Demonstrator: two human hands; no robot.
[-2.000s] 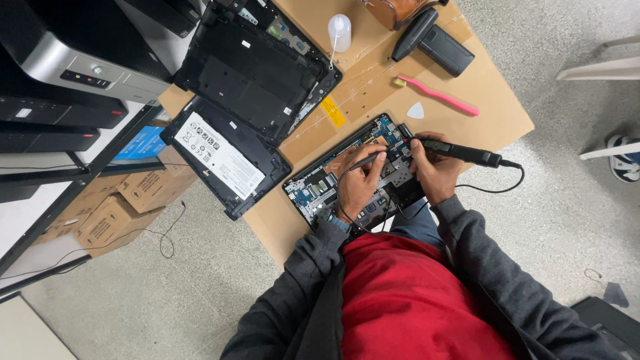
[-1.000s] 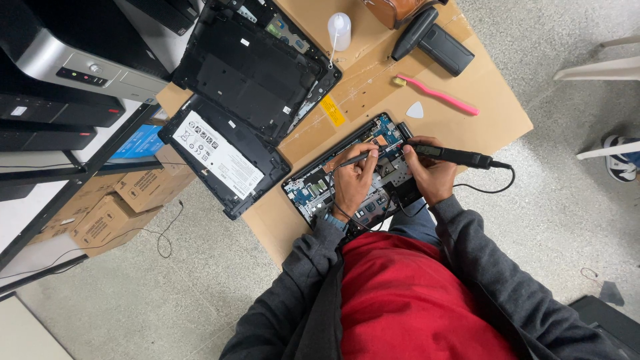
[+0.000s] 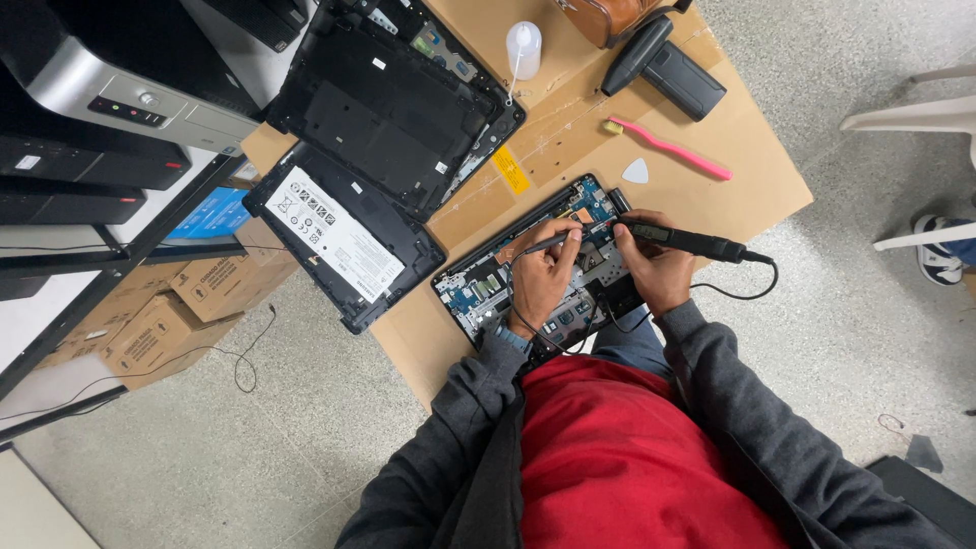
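An opened laptop base with exposed circuit boards (image 3: 568, 314) lies at the table's edge in front of me. My left hand (image 3: 543, 273) is over its middle, holding a thin black test probe (image 3: 550, 241) with a cable. My right hand (image 3: 657, 263) grips a black pen-type multimeter (image 3: 686, 239) with a small display; its tip points left at the board's upper part, near the other probe. Whether either tip touches the board cannot be told. A black cable (image 3: 762, 286) runs from the meter's back end, loops under my right hand and across the laptop.
Left of the laptop lie a cover with a white-labelled battery (image 3: 343, 236) and more black laptop parts (image 3: 389, 99). Beyond are a squeeze bottle (image 3: 524, 52), brown case (image 3: 602, 19), black handheld tool (image 3: 663, 69), pink brush (image 3: 675, 149) and white pick (image 3: 635, 171). Shelves stand left.
My left hand has shifted slightly since two seconds ago, and its probe lies at a different angle. Both hands keep hold of their probes over the laptop.
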